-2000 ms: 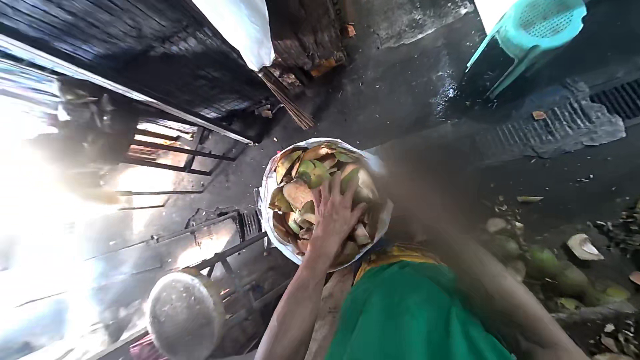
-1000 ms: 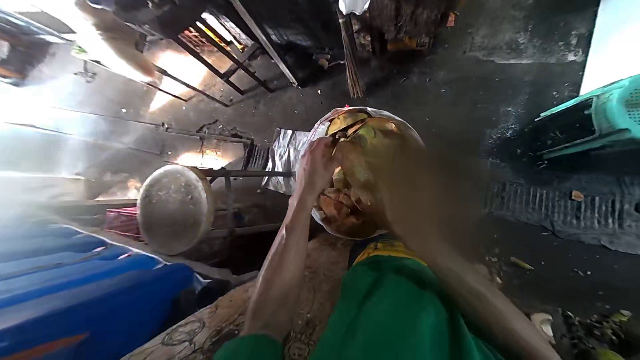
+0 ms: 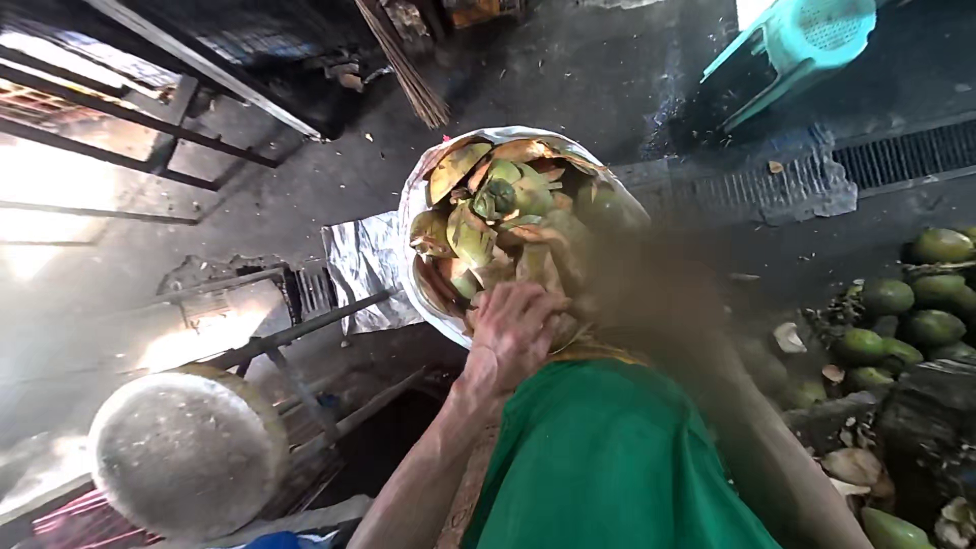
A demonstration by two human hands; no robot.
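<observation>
A round container with a white plastic lining (image 3: 412, 259) stands in front of my body, heaped with green and brown coconut husk pieces (image 3: 473, 236). My left hand (image 3: 518, 320) lies with bent fingers on the husks at the near side of the container. Whether it grips a piece is not clear. A brown blur covers my right hand (image 3: 640, 282), which is at the right side of the container; its fingers and anything in them are hidden.
Green coconuts (image 3: 934, 328) and husk scraps lie on the floor at right. A teal plastic chair (image 3: 831, 38) is at upper right, near a floor grating (image 3: 907, 160). A stick broom (image 3: 408, 76) is beyond the container. Left are a metal frame (image 3: 297, 328) and a round, pale-topped object (image 3: 187, 454).
My left hand has moved from the container's left edge to its near side. The right hand stays blurred. The view has swung.
</observation>
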